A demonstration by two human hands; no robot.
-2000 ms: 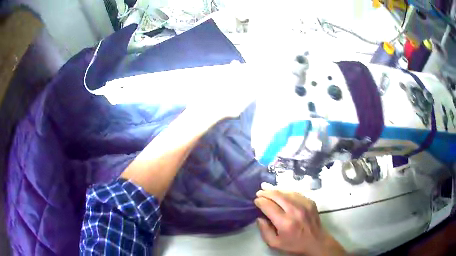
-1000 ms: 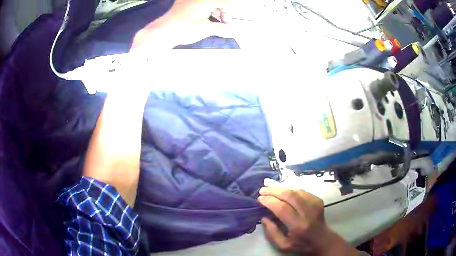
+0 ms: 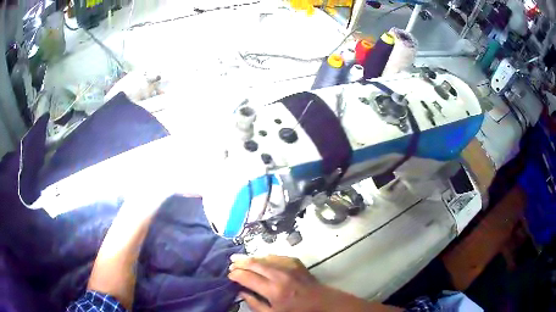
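Note:
The quilted purple garment lies heaped at the lower left, its right edge beside the presser foot at the end of the white sewing machine head with a blue stripe. My right hand holds the garment edge with its fingertips just in front of the foot. My left forearm reaches up over the cloth; my left hand is washed out by glare under the lamp, and its fingers cannot be made out.
The glaring lamp stands left of the head. Thread cones stand behind the machine. Metal ring-shaped items lie on the bed behind the needle. A purple strip wraps the head. A control panel is at right.
The camera view has swung right, so the machine appears further left. My left hand, beyond the lamp a second ago, is now under it on the cloth. My right hand stays at the foot.

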